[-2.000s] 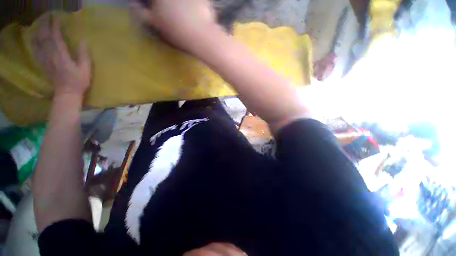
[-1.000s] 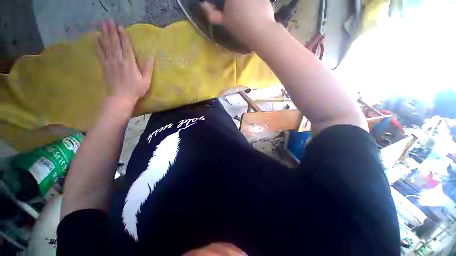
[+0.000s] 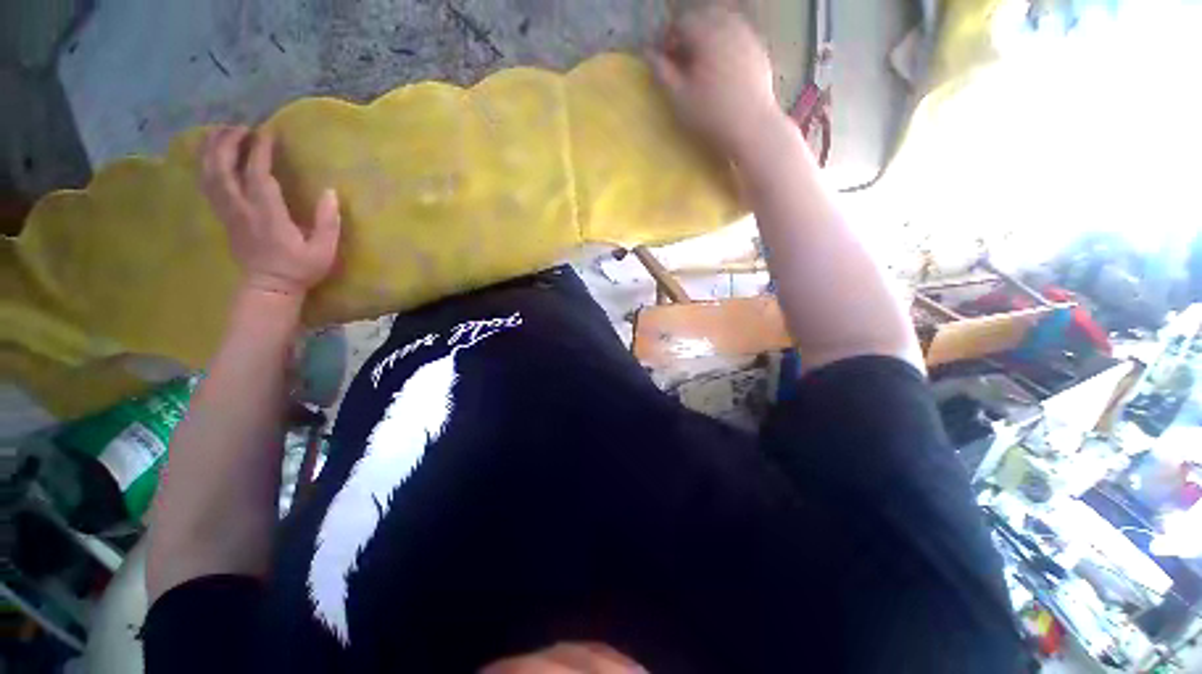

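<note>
The yellow scalloped panel lies across the table, its wavy edge facing away from me and a seam right of its middle. My left hand rests on its left part, fingers apart and fingertips near the wavy edge. My right hand is at the panel's right end by the far edge, slightly blurred, its fingers curled. Whether they pinch the panel cannot be made out. The iron is not in view.
The grey-white stained table cover shows beyond the panel. Red-handled scissors lie right of my right hand. More yellow material is at the far right. Below are a green bag and a wooden piece.
The dark round-edged object under my right hand is gone from view. That hand is now at the panel's far right edge. My left hand has shifted left and slightly down.
</note>
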